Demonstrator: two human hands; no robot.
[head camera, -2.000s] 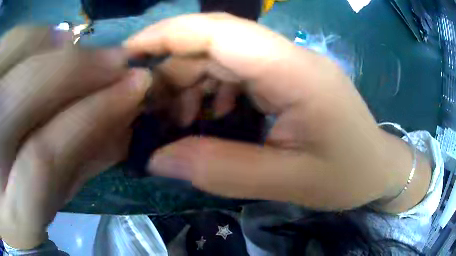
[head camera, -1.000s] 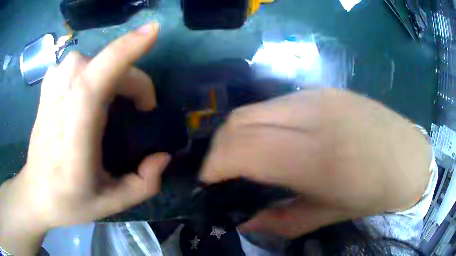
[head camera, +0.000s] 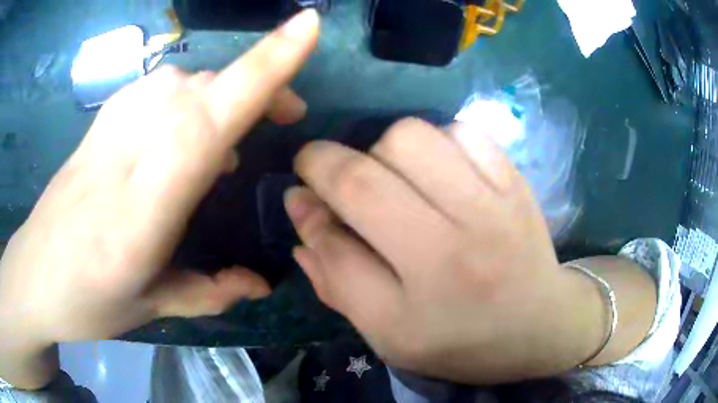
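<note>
A dark fixture (head camera: 228, 224) lies on the green bench top between my hands, mostly covered by them. My left hand (head camera: 149, 189) rests over its left side, index finger stretched up and forward, thumb apart near its front edge. My right hand (head camera: 441, 244) is bent over its middle and right side, fingertips pointing left. A faint greyish square (head camera: 275, 206) shows by the right fingertips; I cannot tell whether they hold it. Whether my left fingers grip the fixture is hidden.
Black display modules lie at the top, one (head camera: 417, 30) with an orange flex cable. A silvery loose module (head camera: 109, 64) lies at upper left. Crumpled clear film (head camera: 543, 149) lies right of the fixture. White paper (head camera: 598, 22) and dark thin tools (head camera: 657, 63) lie upper right.
My right hand has moved up and in over the fixture's middle, covering the orange parts seen there. My left hand has shifted slightly right. The view has shifted too.
</note>
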